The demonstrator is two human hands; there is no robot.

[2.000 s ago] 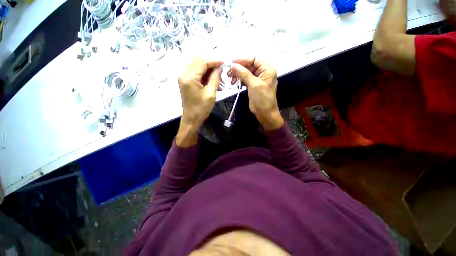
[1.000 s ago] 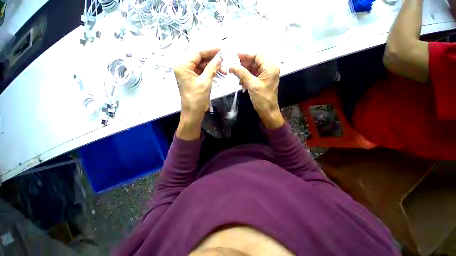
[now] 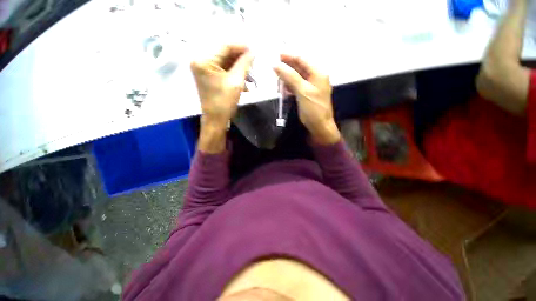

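My left hand [image 3: 222, 82] is raised over the front edge of the white bench [image 3: 64, 88], fingertips pinched on part of a white USB cable. My right hand [image 3: 308, 91] is beside it with a gap between, fingertips closed on the cable. A cable end with a small white plug [image 3: 280, 122] hangs below my right fingers. The cable between the hands is washed out against the bright bench, so its shape cannot be told.
Overexposed cables and dark plugs [image 3: 136, 100] lie on the bench at left. A clear plastic bag [image 3: 258, 126] hangs at the bench edge. Below are a blue bin [image 3: 144, 156] and an orange-red crate [image 3: 394, 141]. Another person's arm [image 3: 502, 64] is at right, near a blue object [image 3: 464, 7].
The view has shifted, so the bench sits higher in the picture. My hands have moved slightly apart, and the coil seen between them earlier no longer shows clearly. The plug still hangs by my right hand.
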